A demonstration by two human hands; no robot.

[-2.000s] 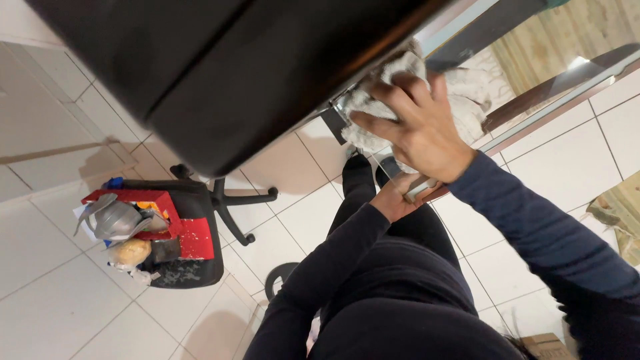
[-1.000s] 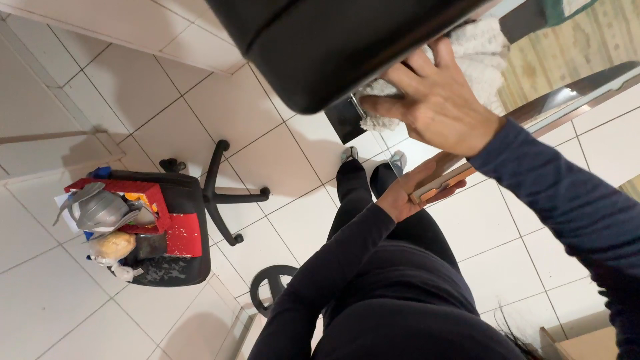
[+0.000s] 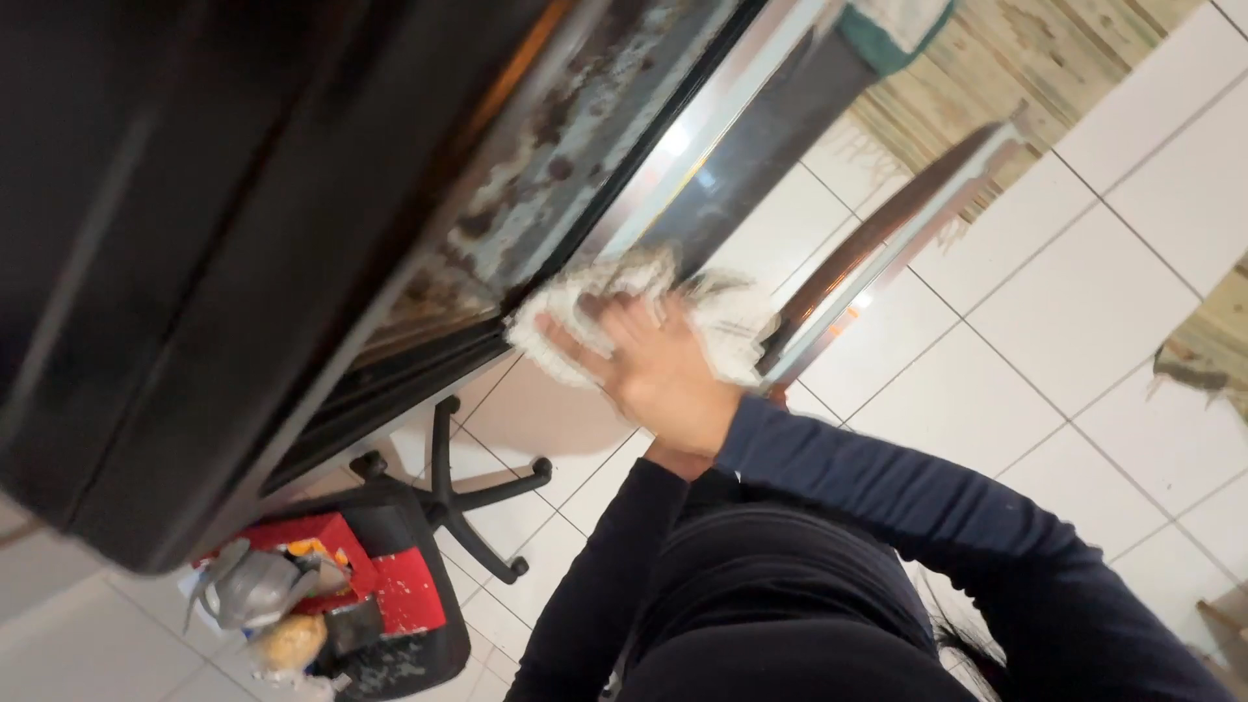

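Observation:
My right hand [image 3: 663, 366], blurred, presses a bunched white cloth [image 3: 726, 317] with its fingers partly spread. The cloth lies at the lower corner of the metal-edged frame [image 3: 673, 161] beside a large dark cabinet-like body [image 3: 146, 244]. Blotchy, stained surface [image 3: 556, 166] shows inside the frame. My left hand [image 3: 680, 460] is mostly hidden below my right wrist; a fingertip shows at the near end of a long panel with a shiny metal edge [image 3: 858, 292]. Its grip is largely covered.
A black swivel chair [image 3: 453, 507] stands at lower left, bearing a red box [image 3: 341, 546], a grey object [image 3: 249, 585] and other items. Woven rugs [image 3: 1033, 68] lie on the white tile floor [image 3: 1053, 322]. A green-edged cloth [image 3: 892, 39] is at the top.
The view has shifted, and more of the stained surface and frame now shows. My right hand stays on the cloth, now at the frame's corner. My left hand, plain at the panel's edge before, is largely covered.

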